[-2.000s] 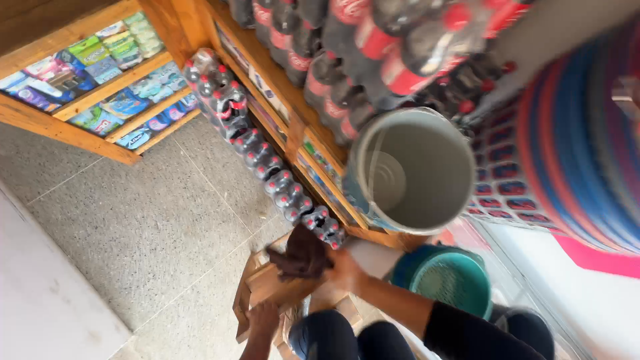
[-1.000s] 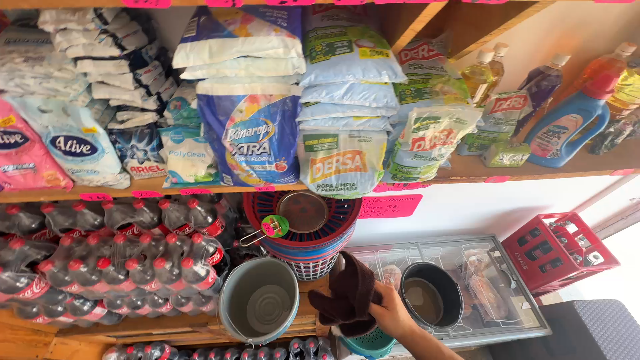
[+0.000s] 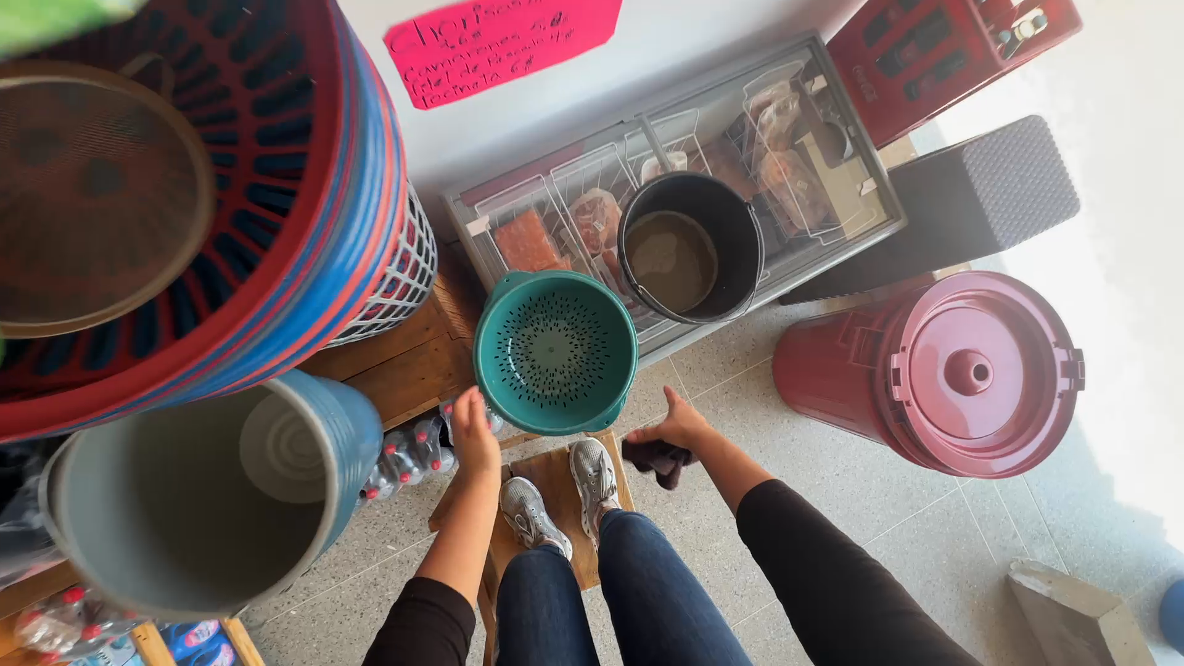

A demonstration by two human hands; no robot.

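A green plastic colander (image 3: 553,353) with slots in its base sits in front of me, beside a black bucket (image 3: 673,254) on the glass-topped freezer. My left hand (image 3: 475,435) is at the colander's lower left edge, fingers fairly straight; whether it touches the rim is unclear. To the right of and below the colander, my right hand (image 3: 675,427) holds a dark brown cloth (image 3: 659,462) under its palm, thumb raised. Both my feet stand on a wooden stool (image 3: 548,472).
Stacked red and blue baskets (image 3: 361,213) and a large grey bucket (image 3: 347,462) are close on my left. The freezer (image 3: 805,254) stands ahead. A lidded maroon bin (image 3: 832,370), a dark grey box (image 3: 925,217) and a red bottle crate (image 3: 911,60) stand to the right.
The view has swung to the right and down from the shelves. My left hand, out of view one second ago, has come up beside the colander. The brown cloth has moved from above the colander to its right.
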